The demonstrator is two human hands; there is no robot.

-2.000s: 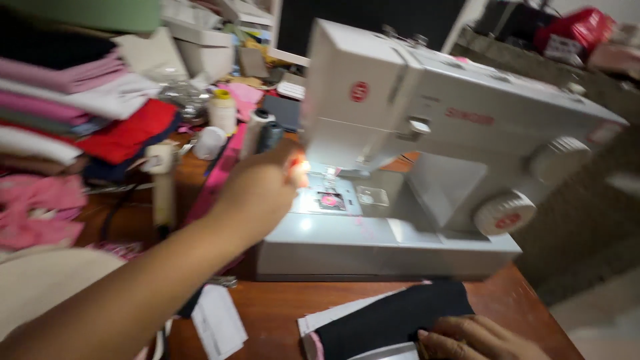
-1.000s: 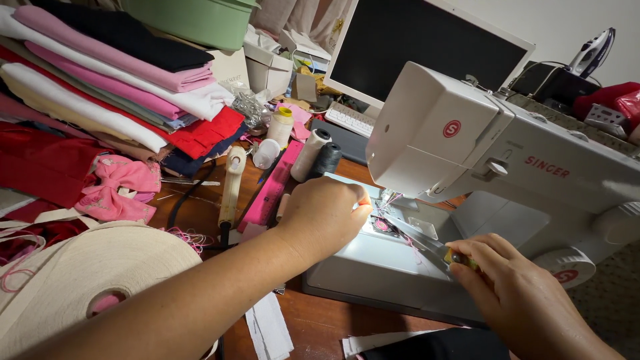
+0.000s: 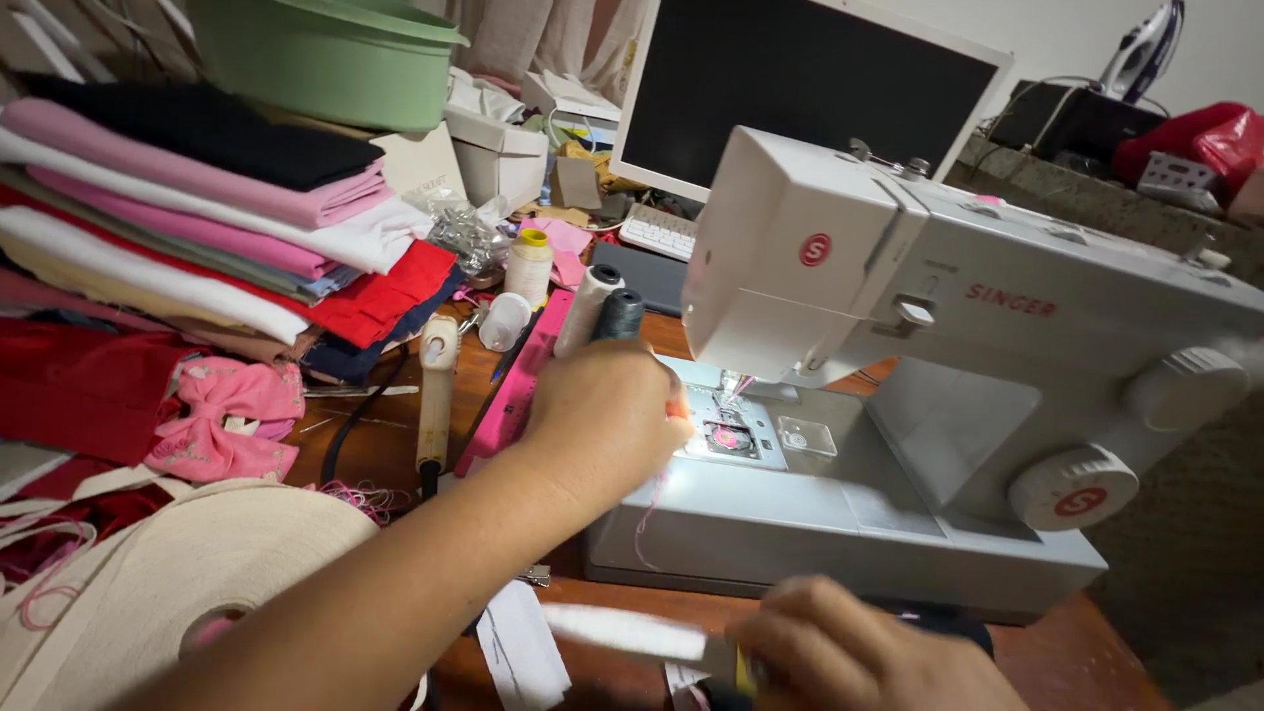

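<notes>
At the lit needle plate (image 3: 716, 439) of a Singer sewing machine (image 3: 820, 237), my left hand (image 3: 612, 425) is pinched closed. A thin pink thread (image 3: 647, 523) hangs just below its fingertips, down the machine's front; the grip itself is partly hidden. Pink threads also run at the needle (image 3: 733, 390), and a pink bobbin (image 3: 729, 438) shows through the clear cover. Below the machine, near the table's front edge, my right hand (image 3: 849, 642) holds scissors (image 3: 632, 632) with a yellow and black handle, blurred by motion, their blades pointing left.
Left stand a folded fabric stack (image 3: 197, 197), a pink bow (image 3: 227, 415) and a large roll of cream tape (image 3: 118, 583). A glue gun (image 3: 434, 395), thread cones (image 3: 588, 311) and a pink ruler (image 3: 513, 395) lie beside the machine. Behind is a monitor (image 3: 790, 79).
My right hand has drawn the scissors away from the needle area, down toward the front. Two seconds ago it rested on dark fabric. My left hand stays beside the needle.
</notes>
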